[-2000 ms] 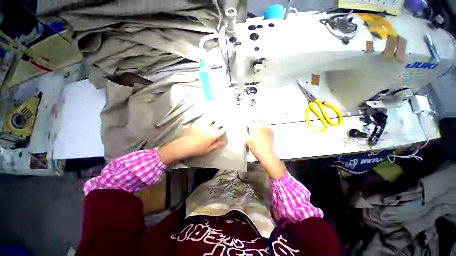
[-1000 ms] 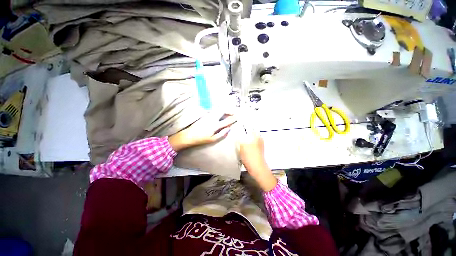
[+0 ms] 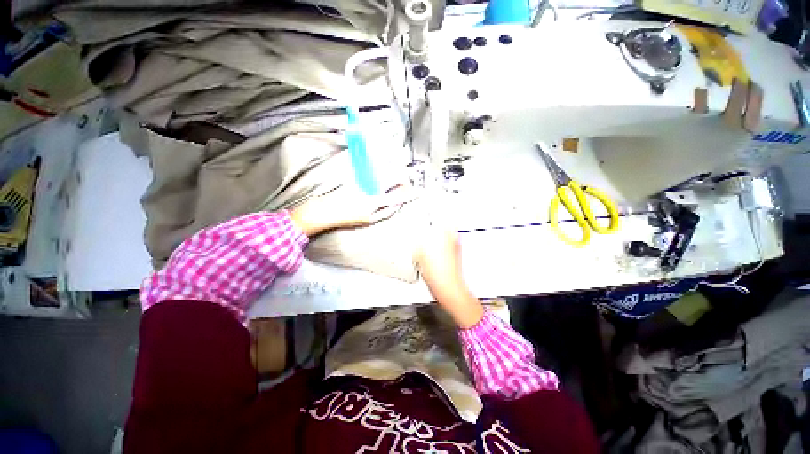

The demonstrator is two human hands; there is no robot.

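The khaki garment piece (image 3: pixel 360 250) lies on the white machine bed, its right edge under the needle area. My left hand (image 3: pixel 342 210) lies palm down on it, holding it, with the fingertips just left of the presser foot (image 3: pixel 424 174). My right hand (image 3: pixel 440 266) is at the piece's front right edge and holds it there; its fingertips are washed out by glare. The light-blue strip (image 3: pixel 361 160) hangs left of the needle bar. The needle tip cannot be made out.
The white sewing machine (image 3: pixel 551 80) spans the back right. Yellow-handled scissors (image 3: pixel 583 213) lie on the bed right of the needle. A black mechanism (image 3: pixel 675 232) sits farther right. Crumpled khaki cloth (image 3: pixel 222 53) is heaped behind left. A white sheet (image 3: pixel 107 213) lies at left.
The cloth has fed away from me, and its front edge now lies farther back on the bed. My left hand has moved forward with it. My right hand stays near the edge.
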